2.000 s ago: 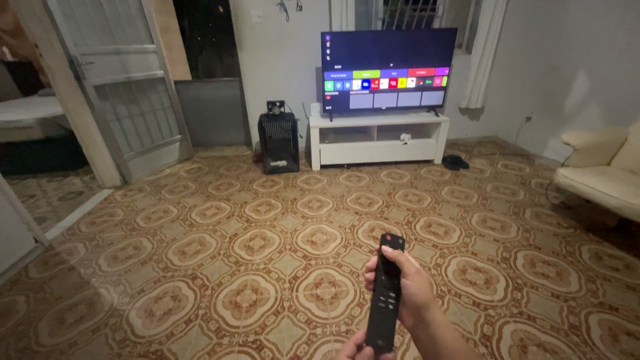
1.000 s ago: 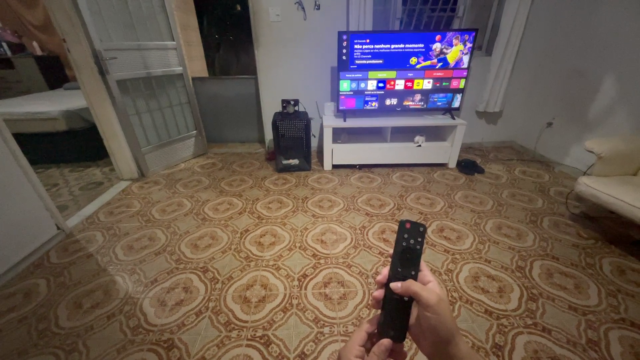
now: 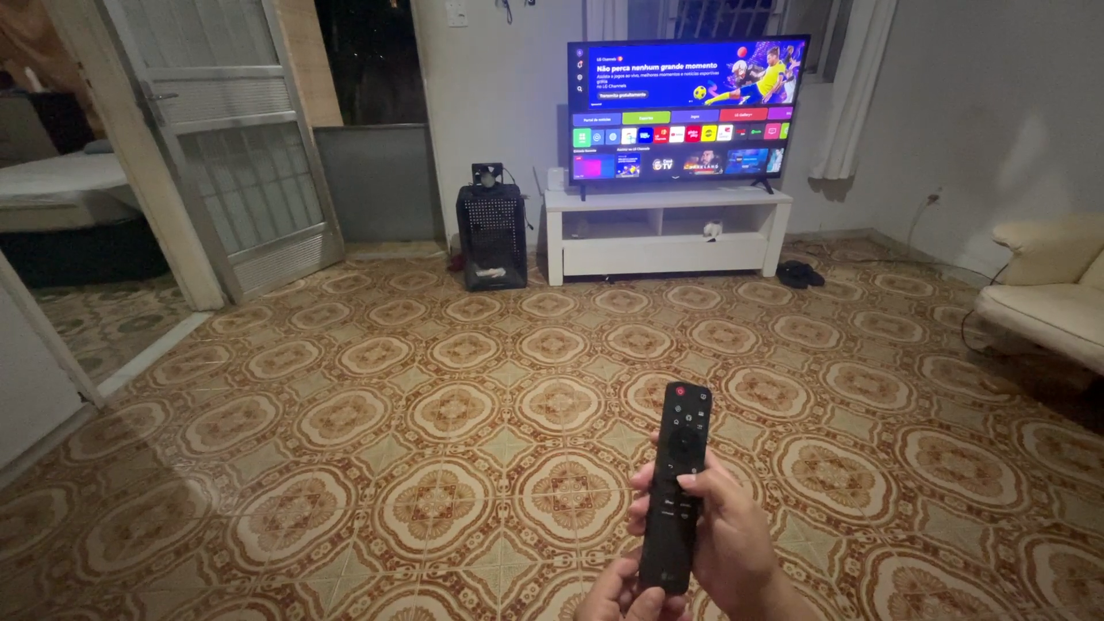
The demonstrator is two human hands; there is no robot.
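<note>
A black TV remote control [image 3: 677, 517] is held upright near the lower middle of the view, its buttons facing me. My right hand [image 3: 733, 535] wraps its right side, the fingers behind it and the thumb resting on the face below the round pad. At its bottom end, my left hand [image 3: 625, 595] grips it between thumb and fingers, partly cut off by the frame's edge. Across the room a flat-screen television [image 3: 681, 112] is lit, with a banner of a football player, a row of app tiles and a row of thumbnails below.
The television stands on a white TV stand [image 3: 664, 259]. Left of it is a black perforated crate [image 3: 492, 241]; dark footwear [image 3: 800, 274] lies at its right. A cream sofa [image 3: 1048, 302] is at the right edge. A metal door [image 3: 233, 147] stands ajar by a bedroom with a bed [image 3: 69, 190].
The television's dark top area now shows a football banner, and its blank lower tiles have filled with pictures. My right thumb has moved down the remote from near its top.
</note>
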